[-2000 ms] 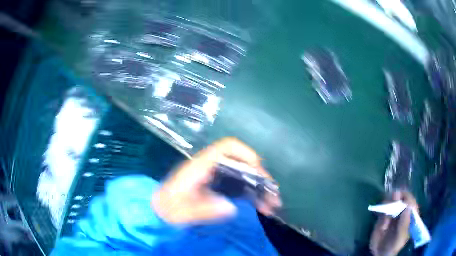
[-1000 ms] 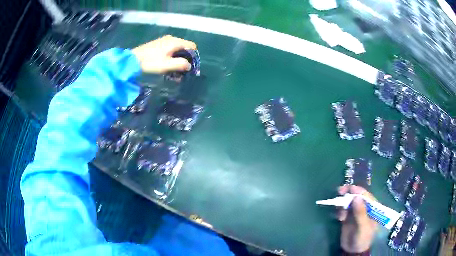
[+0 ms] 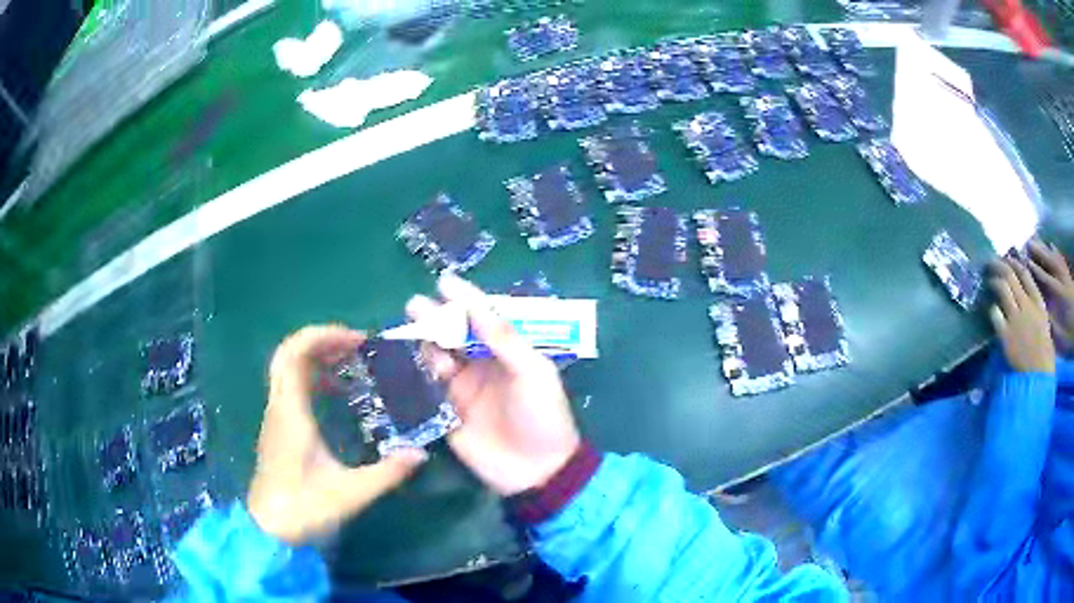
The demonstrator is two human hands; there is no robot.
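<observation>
My left hand [image 3: 309, 442] holds a circuit board [image 3: 406, 383] by its edges, raised above the green mat. The board has a black heatsink on its face and small parts round the rim. My right hand [image 3: 506, 406] is shut on a white glue tube with blue print [image 3: 548, 326]. The white nozzle [image 3: 412, 333] points left over the board's upper edge. The fingers hide part of the tube; I cannot tell whether the tip touches the board. The right fingers are also close to the board's right edge.
Many circuit boards [image 3: 548, 206] lie on the green mat, with a packed row along the white stripe [image 3: 236, 204]. More boards [image 3: 177, 436] lie at left. White crumpled pieces [image 3: 365, 98] lie beyond the stripe. At right, a neighbouring worker's hands [image 3: 1022, 306] are by a white sheet [image 3: 960, 141].
The view has swung right. My left hand now holds a board up in front of me, and my right hand has brought the tube to it.
</observation>
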